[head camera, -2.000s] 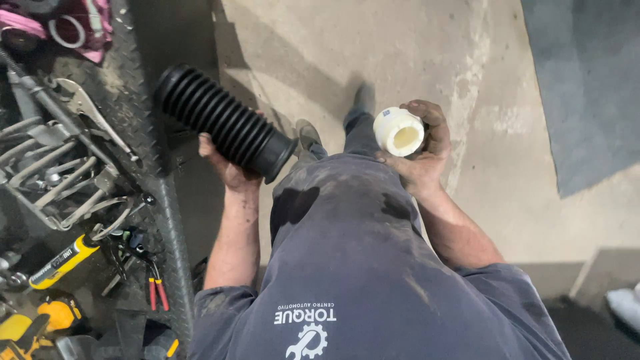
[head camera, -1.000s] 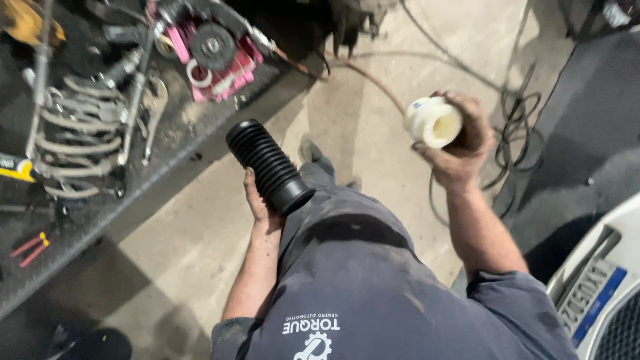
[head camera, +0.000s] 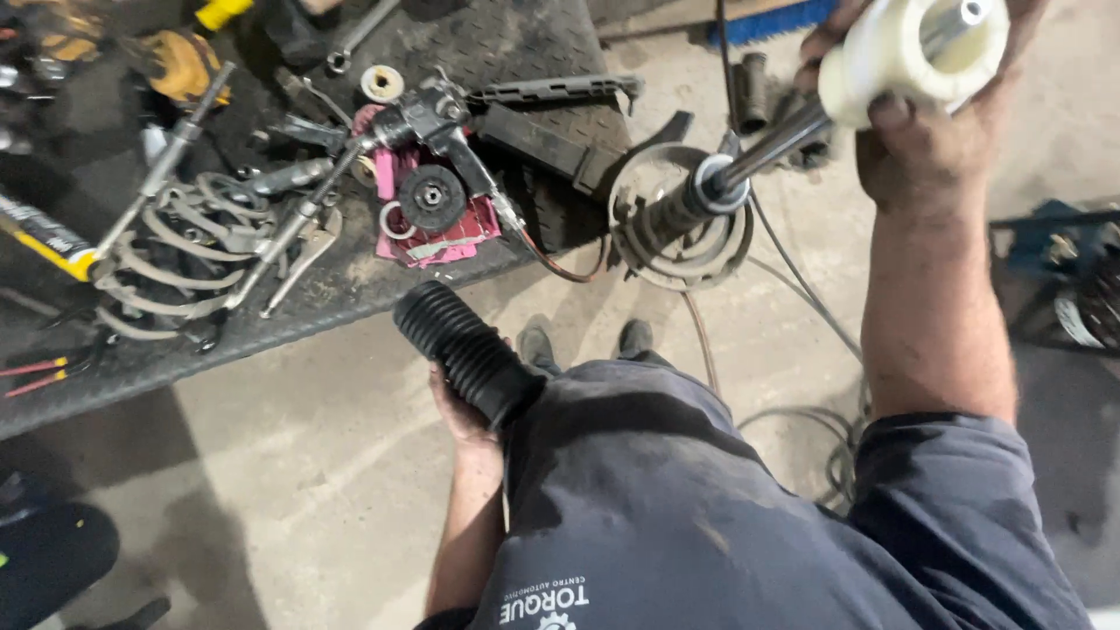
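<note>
My left hand (head camera: 464, 411) holds a black ribbed dust boot (head camera: 468, 354) from below, close to my shirt front. At the upper right, my right hand (head camera: 932, 144) grips a cream-coloured bump stop (head camera: 862, 66). The bright tip of a shock absorber's piston rod (head camera: 954, 22) shows in the bump stop's opening, and the rod (head camera: 779, 144) runs down to the strut body (head camera: 674, 214). Around that body is a round metal spring seat (head camera: 626, 223). Part of my right hand is cut off by the top edge.
On the dark tread-plate bench (head camera: 542, 35) lie a coil spring in a spring compressor (head camera: 166, 271), an air impact wrench (head camera: 437, 122), a pink cloth (head camera: 464, 232), a round black mount (head camera: 431, 197) and red-handled pliers (head camera: 35, 376). A hose (head camera: 700, 332) hangs near the strut; cables (head camera: 822, 420) lie on the floor.
My right hand has brought the bump stop to the upper end of the strut rod. My left hand still holds the boot. The view has swung toward the bench and strut.
</note>
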